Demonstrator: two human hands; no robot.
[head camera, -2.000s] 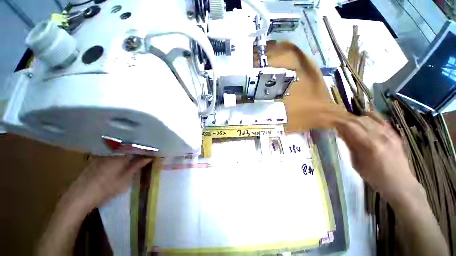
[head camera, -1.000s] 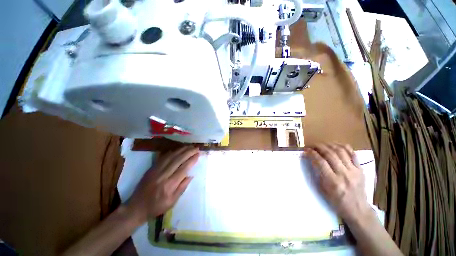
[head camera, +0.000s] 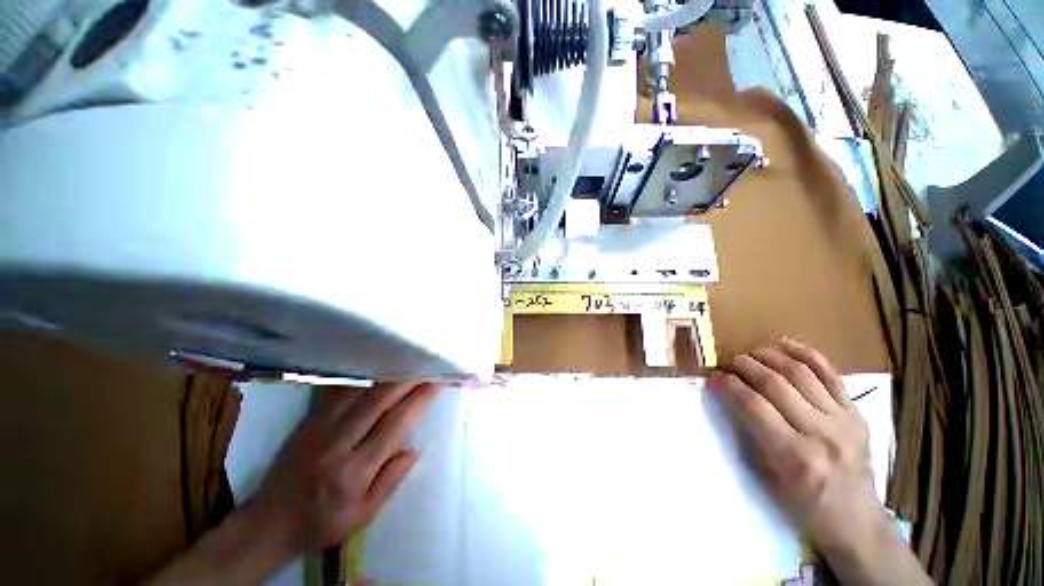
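Observation:
A brown garment panel (head camera: 807, 275) lies flat under the machine head, its front edge along the top of the white placement sheet (head camera: 584, 469). The yellow-edged clamp plate (head camera: 613, 302) rests over the panel, brown cloth showing through its cut-out. My left hand (head camera: 332, 469) lies flat at the left of the sheet, its fingertips partly hidden beneath the machine head. My right hand (head camera: 801, 441) lies flat, fingertips at the panel's front edge, right of the clamp plate. No tool shows in either hand.
The large white sewing machine head (head camera: 252, 195) fills the upper left. The metal clamp mechanism (head camera: 687, 172) stands behind the plate. A stack of brown panels (head camera: 92, 458) lies at left. Many brown strips (head camera: 973, 424) hang at right. A grey screen's edge (head camera: 1019, 195) shows at upper right.
The brown panel has come forward and flat under the clamp plate, and both hands have moved to its front edge. Since one second ago, the view has moved closer and the hands have barely shifted.

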